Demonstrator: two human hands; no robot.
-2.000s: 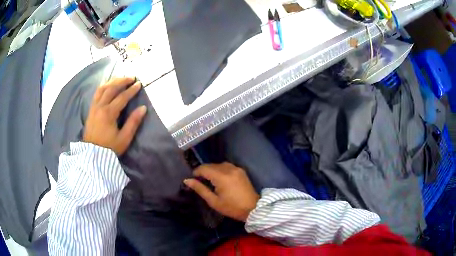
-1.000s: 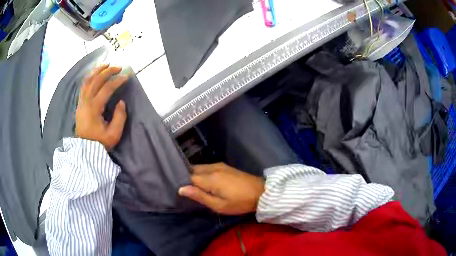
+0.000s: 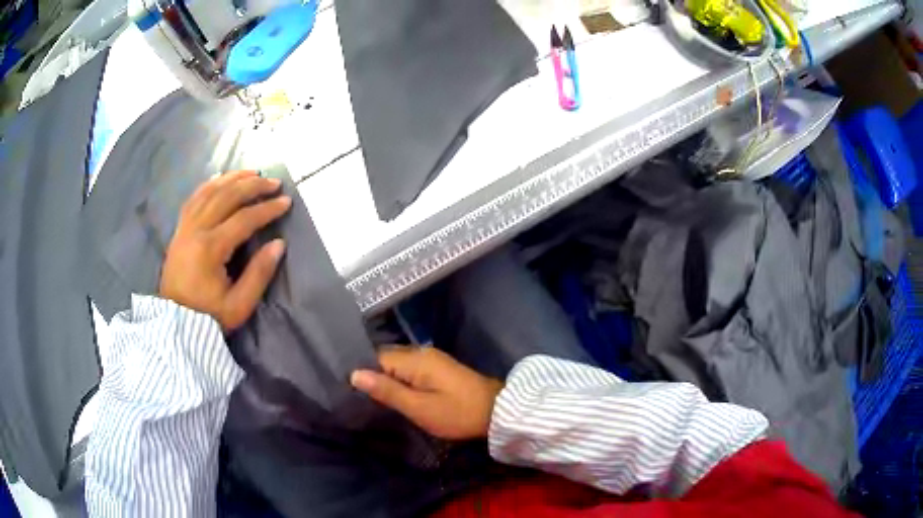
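A dark grey garment panel [image 3: 304,293] lies on the table below the sewing machine [image 3: 187,51] and hangs over the front edge into the lap. My left hand [image 3: 225,248] rests on the panel with its fingers apart, just below the needle area. My right hand [image 3: 430,390] pinches the panel's right edge between thumb and fingers, below the table edge. A blue rounded plastic piece [image 3: 271,42] is beside the needle. The cloth hides part of the machine bed.
A large cut panel [image 3: 46,283] lies at left. A tapered grey piece [image 3: 420,96], pink and blue snips [image 3: 565,69] and a round tray [image 3: 724,30] are on the table. Grey cloth [image 3: 739,293] heaps over a blue crate [image 3: 891,354] at right.
Since one second ago the view has shifted, showing more of the table's far side. The panel's right edge lies straighter between my hands. My right hand still pinches it.
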